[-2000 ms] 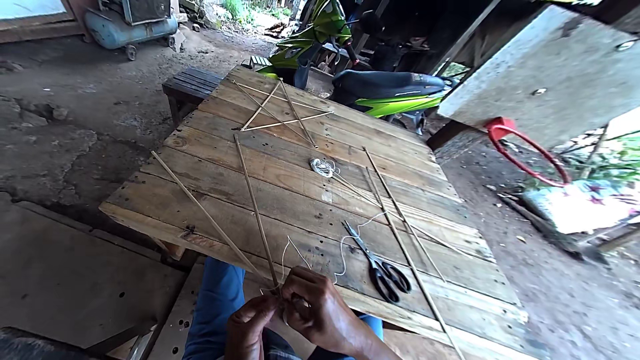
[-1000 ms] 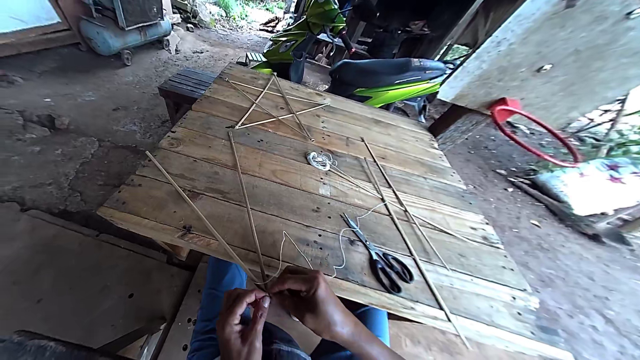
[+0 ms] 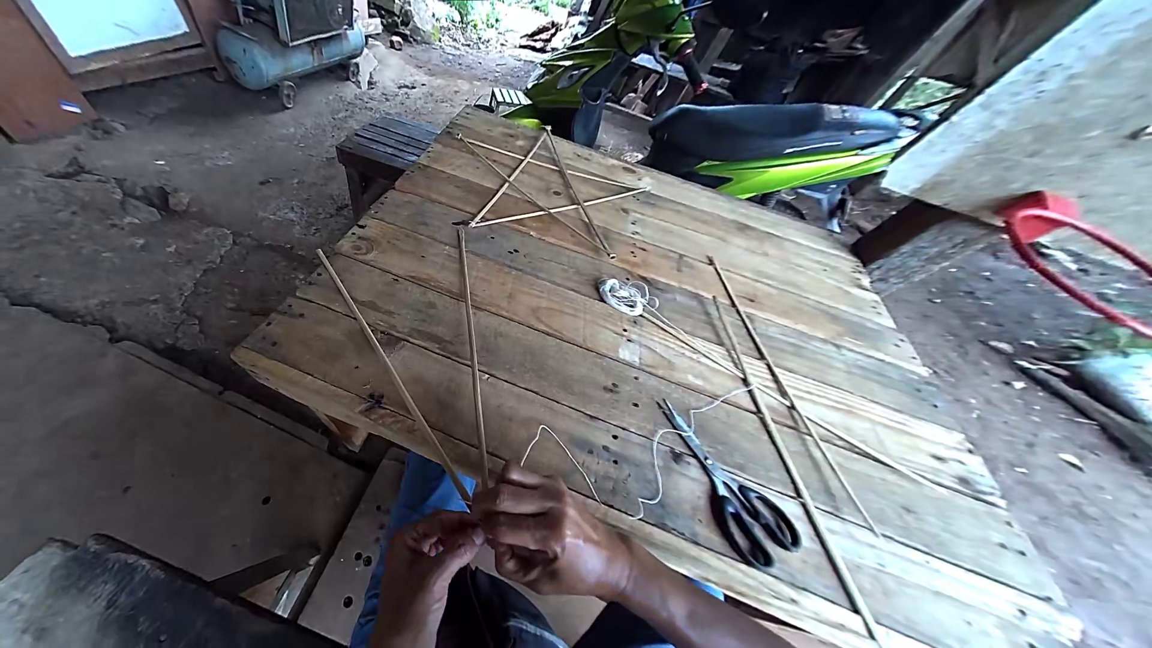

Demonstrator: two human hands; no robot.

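Observation:
Two thin wooden sticks meet in a narrow V at my hands, the left stick (image 3: 392, 373) and the right stick (image 3: 472, 351). My left hand (image 3: 436, 549) pinches their joined ends from below, and my right hand (image 3: 535, 526) closes over the same joint; the fingertips hide the joint itself. White string (image 3: 565, 447) runs from near my right hand onto the table. Black-handled scissors (image 3: 720, 486) lie partly open to the right, beside several loose sticks (image 3: 783, 441). A bundle of white string (image 3: 623, 296) rests mid-table. A star-shaped stick frame (image 3: 562, 209) lies at the far end.
The plank table (image 3: 558, 360) fills the middle. A dark slatted bench (image 3: 391, 139) stands at its far left corner, a green motor scooter (image 3: 774, 148) behind it. A red hoop (image 3: 1071, 270) juts from a board at the right. A blue air compressor tank (image 3: 288, 58) stands far left.
Both hands stay at the joined stick ends, with the fingers shifting their grip there. The scissors, string bundle and star frame have stayed in place.

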